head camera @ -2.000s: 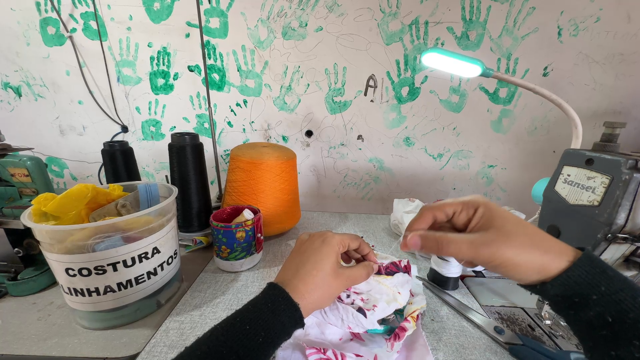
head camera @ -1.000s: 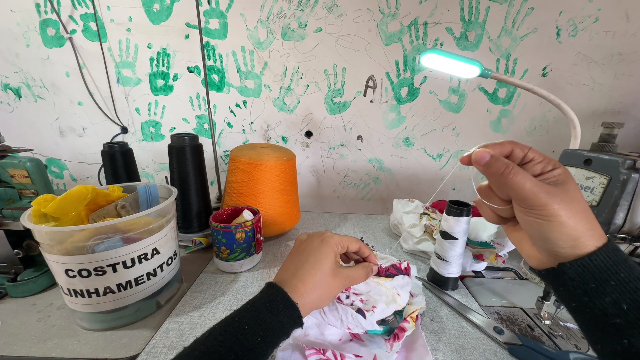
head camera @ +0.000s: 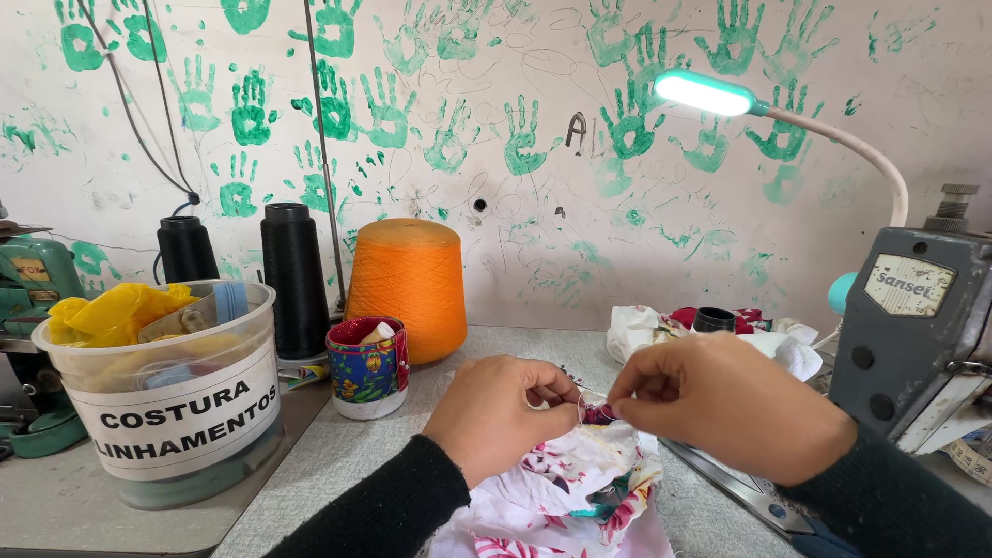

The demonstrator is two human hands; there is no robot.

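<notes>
White fabric with a pink and maroon floral print [head camera: 573,496] lies bunched on the grey table. My left hand [head camera: 508,411] pinches its dark maroon upper edge between thumb and fingers. Close to its right, my right hand [head camera: 721,403] is at the same edge with thumb and fingertips together; fine white thread shows between the hands. Whether a needle is in the right fingers cannot be seen. Behind the right hand stands a thread spool, only its black top [head camera: 714,319] showing. Metal scissors [head camera: 744,488] lie partly beneath the right forearm.
A grey sewing machine [head camera: 907,333] stands at right under a lit lamp [head camera: 705,91]. More floral cloth [head camera: 635,329] lies behind. At left are a labelled plastic tub [head camera: 167,465], a fabric-covered cup [head camera: 368,372], an orange thread cone [head camera: 407,294] and black thread cones [head camera: 294,287].
My right hand, raised at the right with a loop of white thread a second ago, has come down and left to the cloth beside my left hand. The left hand has barely moved.
</notes>
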